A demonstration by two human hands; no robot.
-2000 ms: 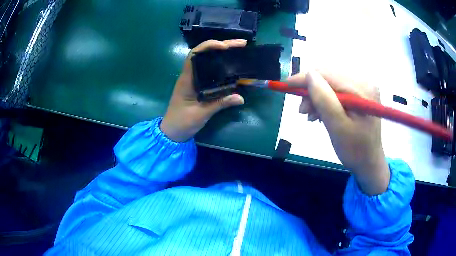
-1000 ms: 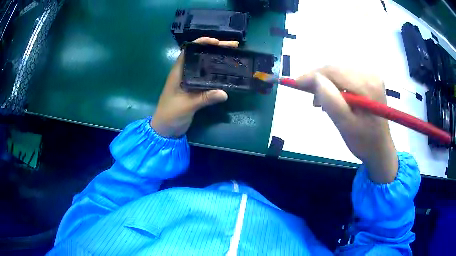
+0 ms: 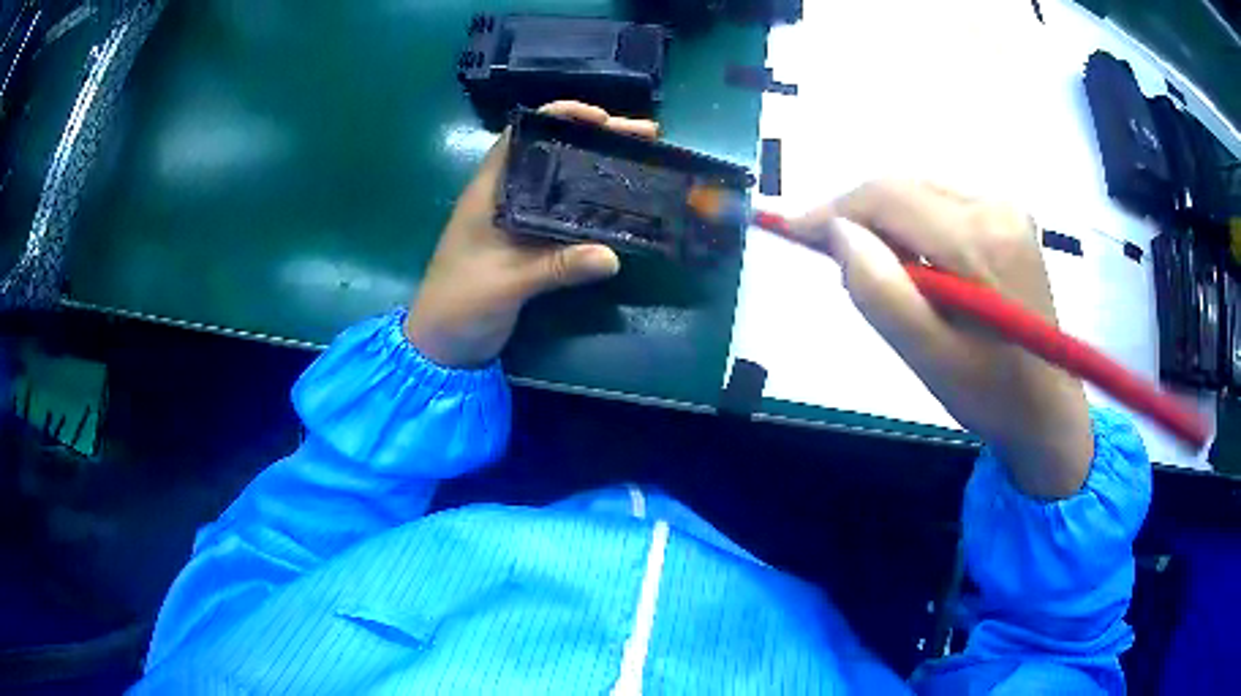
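Note:
A black plastic housing (image 3: 606,190) is held above the green mat, its open side facing me. My left hand (image 3: 497,265) is shut on its left end, thumb on the near wall and fingers behind the far wall. My right hand (image 3: 953,279) grips a red-handled brush (image 3: 1007,316). The orange-brown bristles (image 3: 706,203) are at the right part of the housing's inside; they are blurred, and I cannot tell if they touch it.
Another black housing (image 3: 565,61) lies on the green mat (image 3: 259,177) just beyond. A white sheet (image 3: 898,82) with black tape pieces (image 3: 745,385) covers the bench at right. Several black parts (image 3: 1132,136) lie at its right edge. Clear film with black grid (image 3: 82,150) is at far left.
The housing has turned from a steep tilt to show its inside, and has shifted slightly left. The bristles have moved from its near left part to its right part. The brush handle's end has dropped.

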